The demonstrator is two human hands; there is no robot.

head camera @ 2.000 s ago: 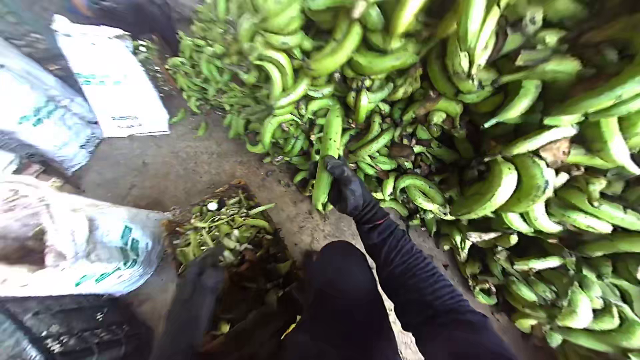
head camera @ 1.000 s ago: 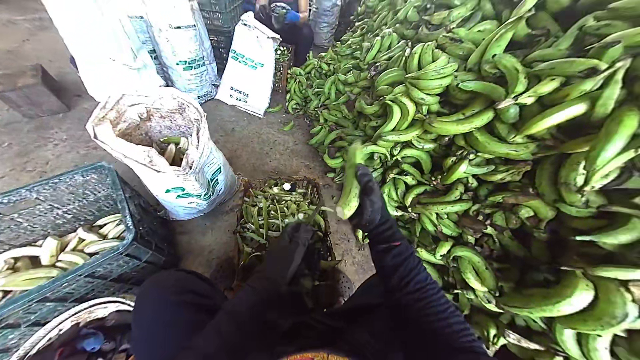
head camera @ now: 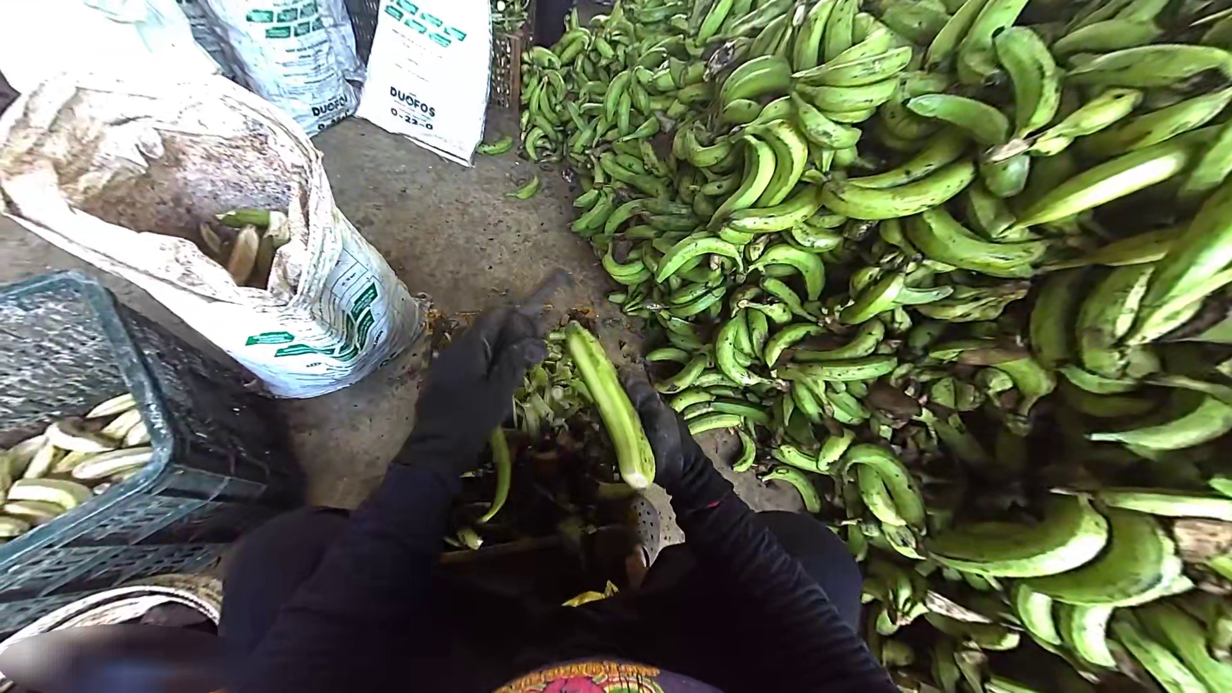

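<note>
My right hand [head camera: 664, 433], in a black glove, holds a green plantain [head camera: 611, 404] from its right side; the fruit slants, its pale, apparently cut end toward me. Left of it is my left hand [head camera: 476, 371], also gloved, with curled fingers around a narrow dark tool [head camera: 547, 291], blurred and possibly a knife blade. A gap separates this hand from the fruit's upper end. Beneath both hands lies a container of green peel pieces [head camera: 553, 395], and a long curved strip of peel [head camera: 500, 474] is below my left hand.
A large pile of green plantains [head camera: 770, 279] covers the right side. At left stand an open white woven sack [head camera: 337, 318] with some fruit inside and a dark plastic crate [head camera: 154, 404] of peeled plantains. A bucket rim [head camera: 115, 602] shows below; more white sacks [head camera: 423, 87] stand behind.
My left hand has risen from over the peelings to beside the plantain's upper end. My right hand still holds a plantain, now directly above the peelings. The view has shifted.
</note>
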